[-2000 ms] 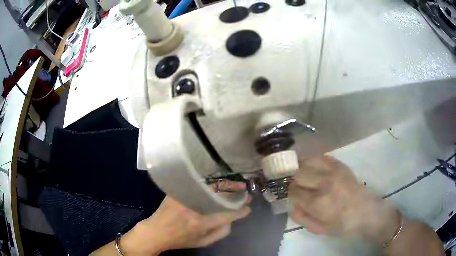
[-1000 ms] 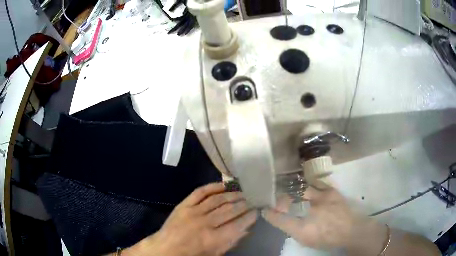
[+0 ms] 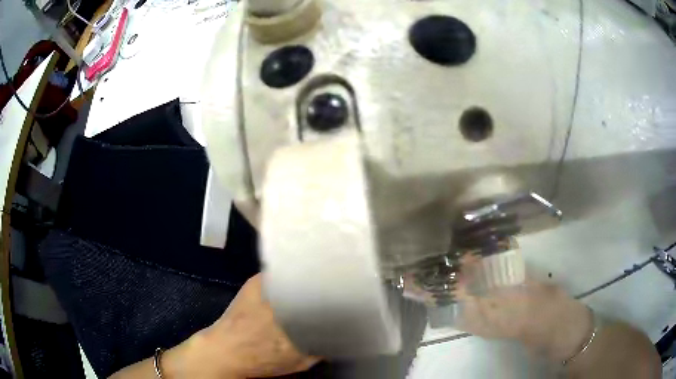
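Observation:
Dark garment fabric lies left of and below the off-white sewing machine head, a smooth black panel joined to a textured one by a seam. My left hand lies on the fabric, its fingers hidden behind the curved take-up lever guard. My right hand is blurred, right of the needle area, its fingertips near the tension assembly and partly hidden by it. I cannot tell whether either hand grips the cloth. The needle and presser foot are hidden.
A white lever hangs left of the head. A pink object lies at the upper left of the white table. Dark snips lie at the right edge. A wooden-edged table stands at the far left.
The view has moved closer to the machine head. My right hand's fingertips have moved right, apart from my left hand. My left hand's fingers have gone behind the guard.

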